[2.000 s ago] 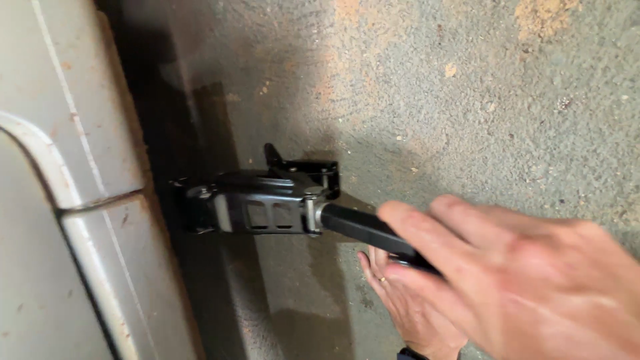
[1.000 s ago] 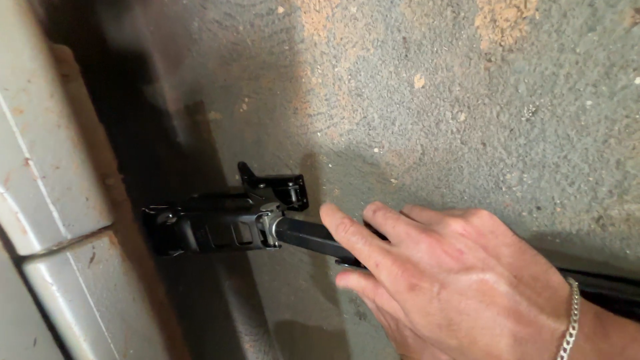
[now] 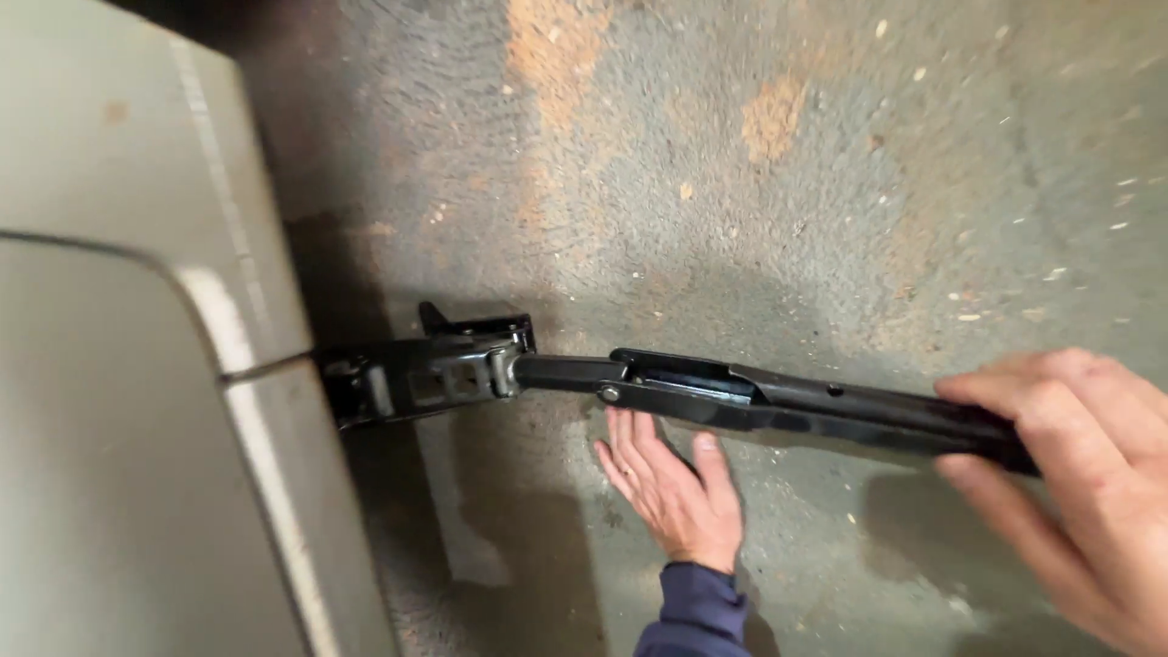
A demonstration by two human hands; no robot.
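Observation:
A black metal scissor jack (image 3: pixel 438 379) lies low against the concrete floor, its left end beneath the sill of a light-coloured car body (image 3: pixel 100 392). From its right end runs a black jack handle (image 3: pixel 794 406) with a pinned joint and a slotted section. The fingers and thumb of my right hand (image 3: pixel 1077 456) close around the far right part of this handle. Below the joint is my left hand (image 3: pixel 680 497), fingers spread, back showing, with nothing gripped. Its fingertips reach the handle's lower edge; whether they touch it I cannot tell.
The vehicle's sill and panel seam (image 3: pixel 269 365) border the left side, with deep shadow beneath. Rough concrete floor (image 3: pixel 821 228) with orange-brown patches and small pale flecks surrounds the jack. A navy sleeve (image 3: pixel 698 607) covers my left forearm.
My right hand has shifted right along the handle, away from the jack, exposing the pinned joint. My left hand, out of sight one second ago, shows again below the handle.

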